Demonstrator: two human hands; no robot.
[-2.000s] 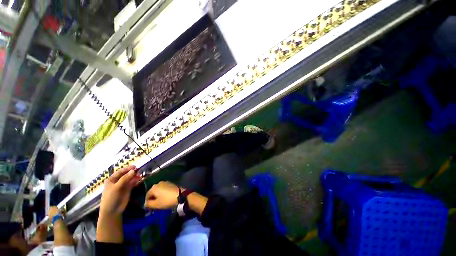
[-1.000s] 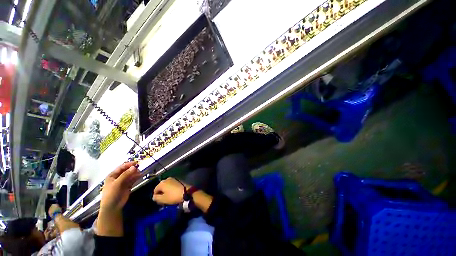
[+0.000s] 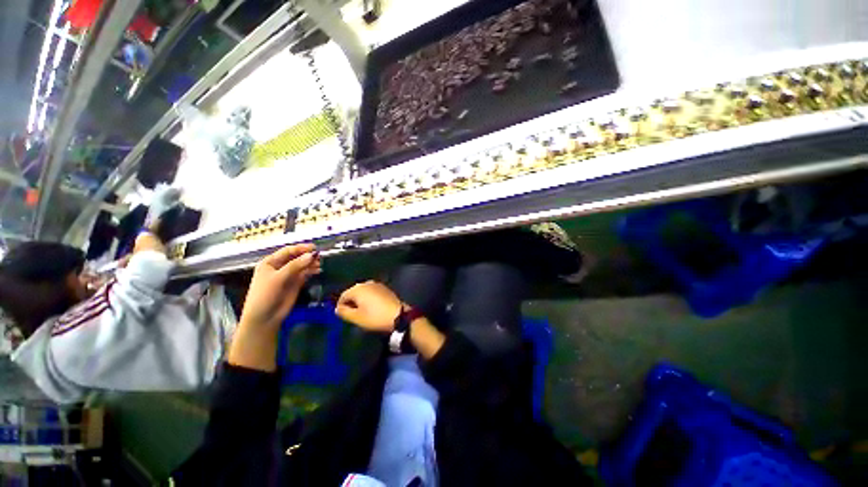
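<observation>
My left hand [image 3: 276, 285] is raised at the front rail, thumb and fingertips pinched together on a small dark part, blurred and mostly hidden. My right hand [image 3: 369, 306] is curled into a loose fist just right of it, below the rail; what it holds, if anything, is hidden. Its wrist has a dark red and pale strap. A row of circuit boards [image 3: 528, 152] with dark and gold parts runs along the front rail [image 3: 571, 195]. Behind it, a black tray [image 3: 490, 119] holds many loose dark purple-brown capacitors [image 3: 447, 71].
Yellow components [image 3: 300, 141] lie in rows left of the tray, beside a crumpled clear bag [image 3: 231, 143]. A coiled black cord [image 3: 322, 87] crosses the bench. A neighbouring person in a light jacket [image 3: 143, 333] works at the left. Blue stools [image 3: 704, 438] stand below right.
The view has turned, so the rail lies more level and the tray appears higher and further right. More of the neighbouring person shows. Both hands keep nearly the same poses.
</observation>
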